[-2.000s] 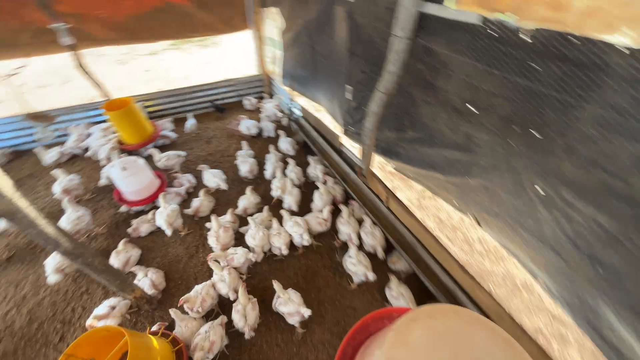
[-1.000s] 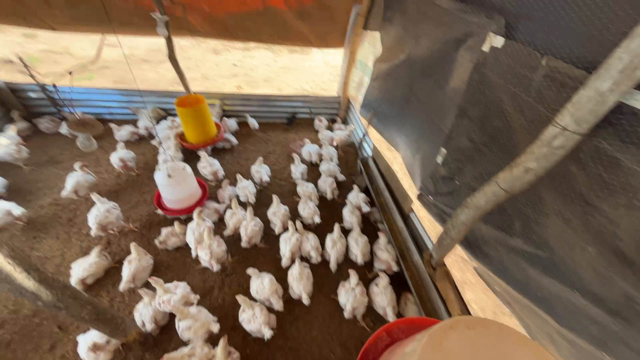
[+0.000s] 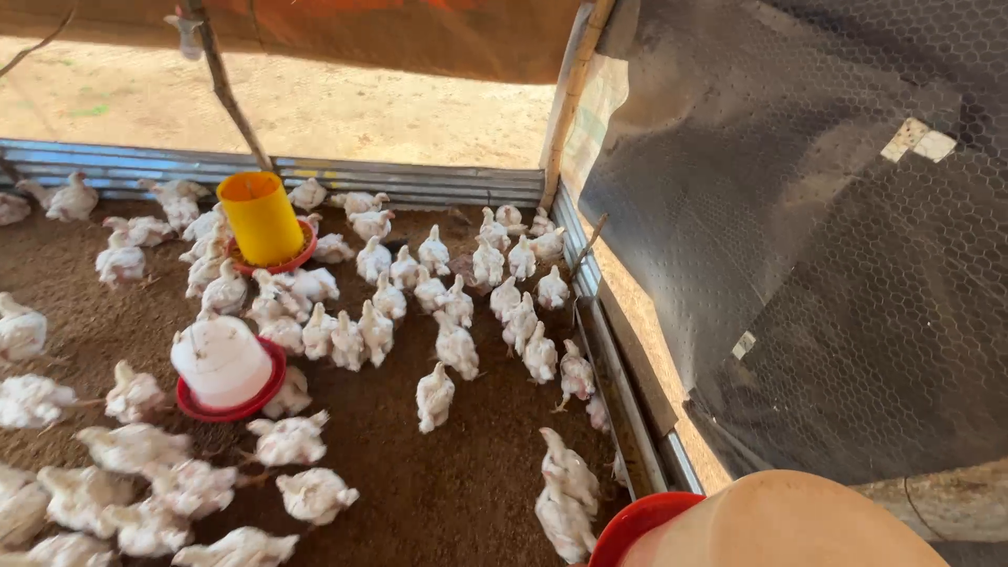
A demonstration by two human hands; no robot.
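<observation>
Neither of my hands shows clearly; at most a sliver of skin touches the bottom edge under a red rim. A poultry drinker with a pale plastic dome (image 3: 787,524) and a red tray (image 3: 642,524) fills the lower right, close to the camera, its lower part cut off. On the dirt floor, a white drinker (image 3: 220,362) stands in a red tray. Behind it is a yellow tube feeder (image 3: 262,220) with a red pan. Many white chickens (image 3: 435,398) stand and walk around them.
A metal trough (image 3: 622,402) runs along the right wall, which has wire mesh over dark sheeting (image 3: 850,299). Low corrugated metal sheeting (image 3: 425,181) edges the far side. A thin wooden pole (image 3: 224,87) rises behind the yellow feeder; a wooden post (image 3: 575,102) stands in the corner.
The view has swung and moved toward the far corner. The chickens have shifted about the floor. The pale-domed drinker remains at the lower right throughout.
</observation>
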